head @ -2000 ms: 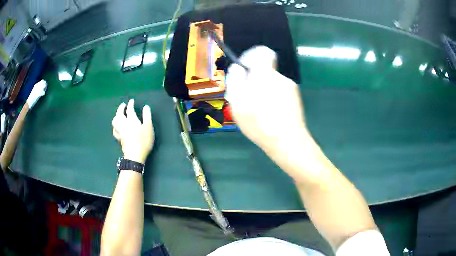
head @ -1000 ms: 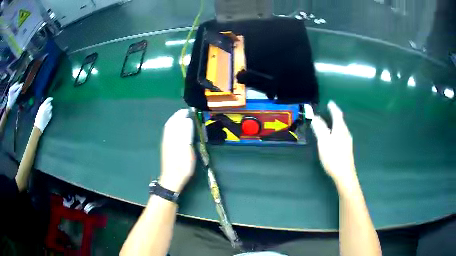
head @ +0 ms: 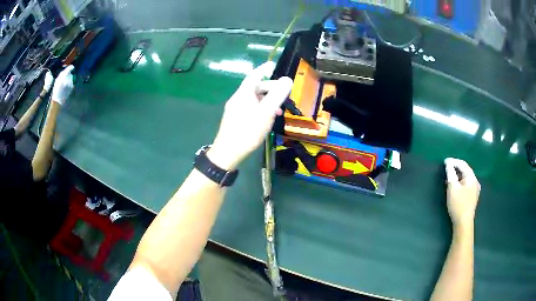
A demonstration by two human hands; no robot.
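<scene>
The orange fixture (head: 310, 100) sits on the black pad (head: 391, 100) at the left side of the bench press. A black phone frame (head: 291, 107) shows at the fixture's left side, partly hidden by my left hand. My left hand (head: 250, 114), with white-covered fingertips, has thumb and fingers closed at this frame's left edge. The grey press head (head: 347, 56) is behind and right of the fixture. My right hand (head: 462, 191) is off the press to the right, fingers loosely curled, with nothing visible in it.
Two phone frames (head: 189, 54) (head: 136, 56) lie on the green surface (head: 194, 135) at the upper left. The red stop button (head: 327, 163) is on the front panel. A wrapped cable (head: 268, 223) hangs over the near edge. Another person's gloved hand (head: 63, 85) is far left.
The view has shifted, and the press head shows more fully. My left hand has moved up from the press's left side to the frame at the fixture. My right hand has moved away rightward.
</scene>
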